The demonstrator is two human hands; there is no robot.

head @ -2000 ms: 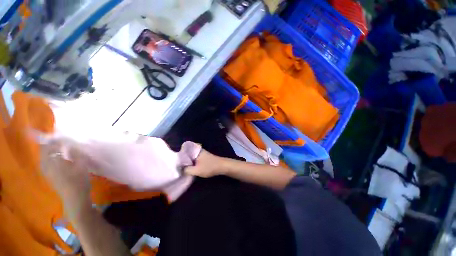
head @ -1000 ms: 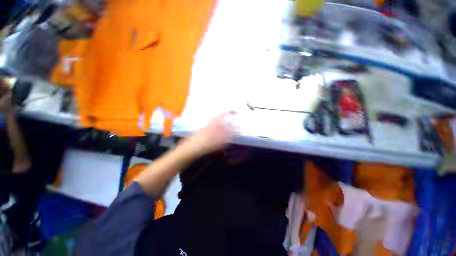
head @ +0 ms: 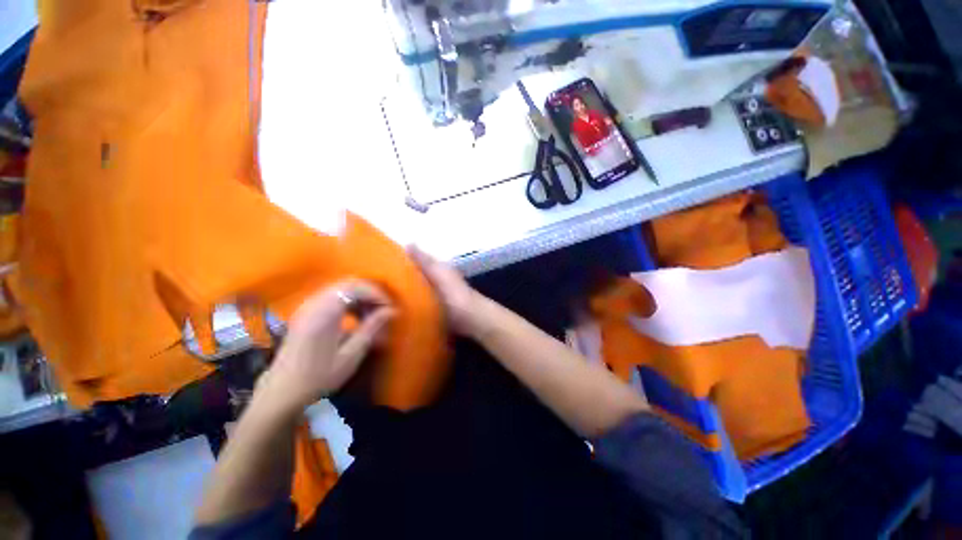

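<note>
A blurred orange panel (head: 406,316) hangs over the table's front edge in front of me, its upper part running left to the large orange panels (head: 116,190) on the table. My left hand (head: 338,332) pinches the panel on its left side, thumb and fingers together. My right hand (head: 448,290) is at the panel's right edge, its fingertips partly hidden by the cloth. The sewing machine (head: 443,53) stands behind, its needle area (head: 475,127) with no cloth under it.
Shears (head: 554,174), a phone (head: 594,135) and a thin tool (head: 649,164) lie right of the needle. A maroon-black tool (head: 680,120) and switch box (head: 768,124) are farther right. A blue basket (head: 839,396) at the lower right holds orange and pale pieces.
The view has swung. The pale piece held two seconds ago is out of my hands; a pale piece lies in the basket. Both hands are now at an orange panel.
</note>
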